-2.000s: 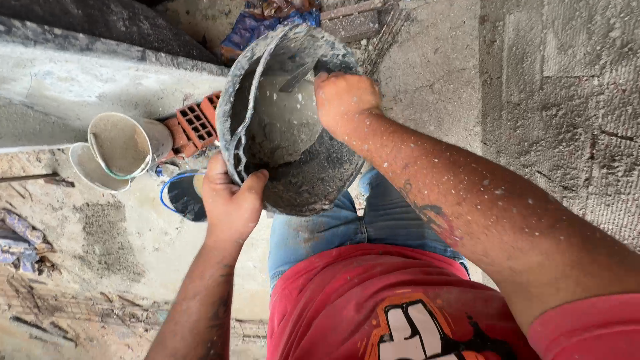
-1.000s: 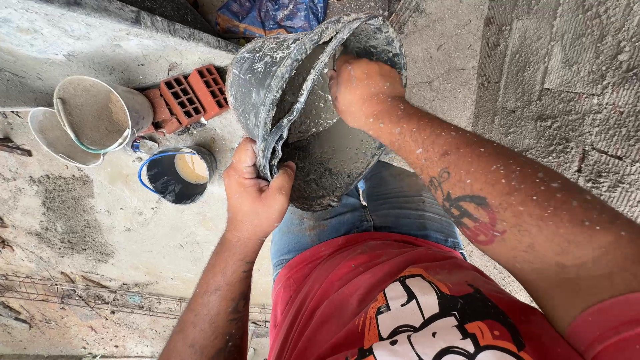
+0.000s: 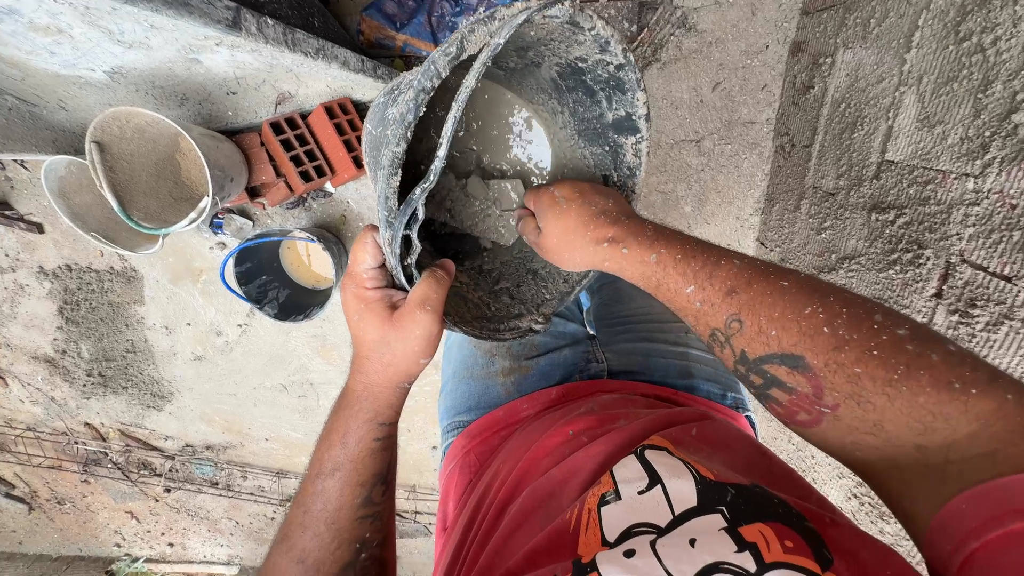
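A mortar-crusted black rubber bucket (image 3: 620,104) is tilted in front of my body, its rim bent inward on the left. My left hand (image 3: 396,308) grips that rim, thumb on the inner side. Inside are grey watery liquid (image 3: 500,120) and wet mortar (image 3: 520,276). My right hand (image 3: 576,224) is closed inside the bucket, at a flat, mortar-covered piece (image 3: 500,216) that looks like a trowel blade; its handle is hidden by the fingers.
At left stand a white bucket of sand (image 3: 152,172), another pale bucket (image 3: 72,200) and a black bucket with a blue handle (image 3: 280,276) holding cloudy liquid. Hollow red bricks (image 3: 296,152) lie by the low wall (image 3: 200,64). A steel rebar cage (image 3: 144,464) lies on the floor.
My right hand has moved from the upper part of the bucket's inside down toward the mortar, and the flat piece now shows beside it. My left hand stays on the rim.
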